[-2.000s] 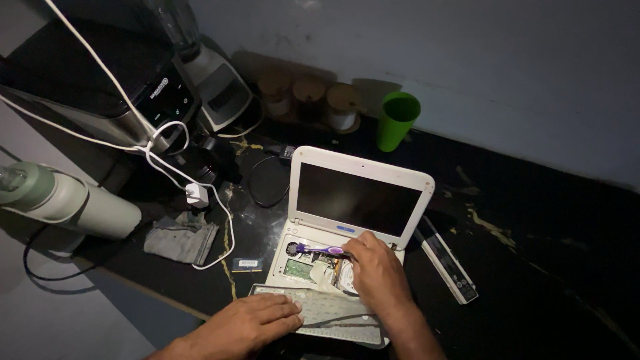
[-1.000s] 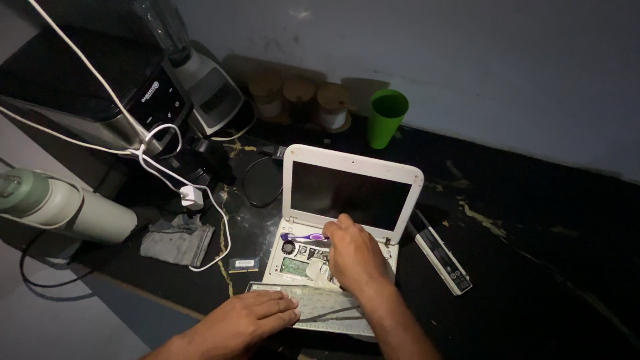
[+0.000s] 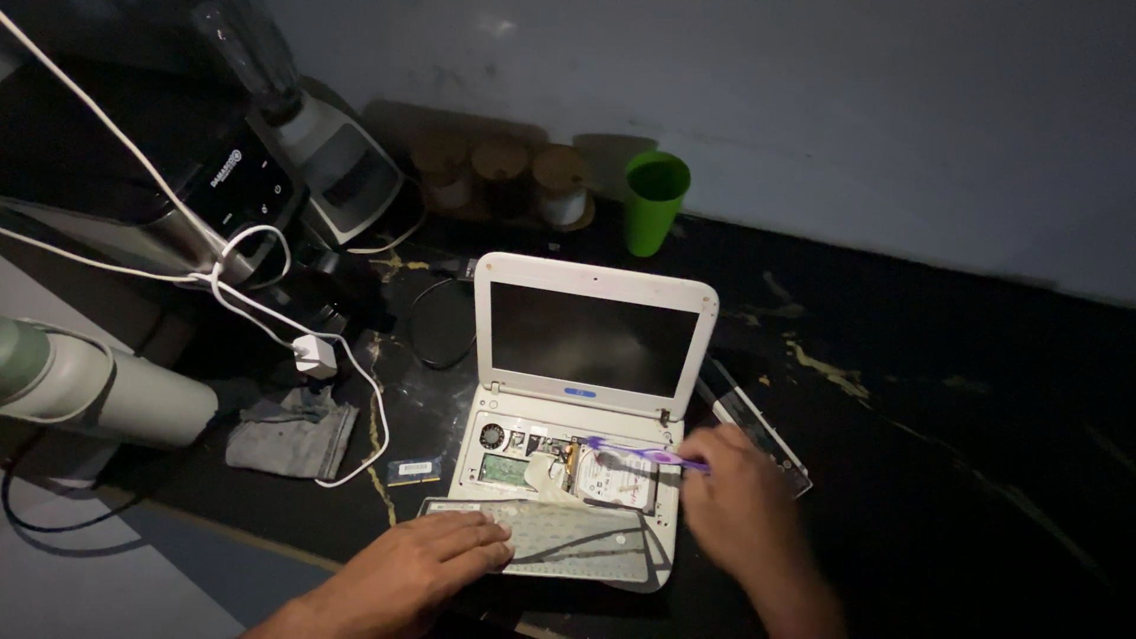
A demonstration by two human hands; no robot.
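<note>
A small white laptop (image 3: 470,479) stands open on the dark counter, its inner bay exposed with a fan (image 3: 492,435), a green circuit board (image 3: 504,471) and a hard drive (image 3: 612,484). The detached keyboard (image 3: 577,541) lies underside up over the palm rest. My left hand (image 3: 444,555) rests with its fingers on the keyboard's left part; it grips nothing that I can see. In my right hand (image 3: 732,497) is a purple and white toothbrush (image 3: 652,453), its head over the bay near the top of the hard drive. My right hand is slightly blurred.
A memory module (image 3: 414,470) and a grey cloth (image 3: 293,435) lie left of the laptop, near a white charger (image 3: 314,356) with its cable. A laptop battery (image 3: 754,426) lies at right. Behind stand a green cup (image 3: 655,204), lidded jars (image 3: 559,186) and a blender (image 3: 342,177). A bottle (image 3: 124,382) is far left.
My right hand has moved right with the toothbrush, from above the bay to beside the laptop's right edge, uncovering the hard drive. My left hand stays on the keyboard.
</note>
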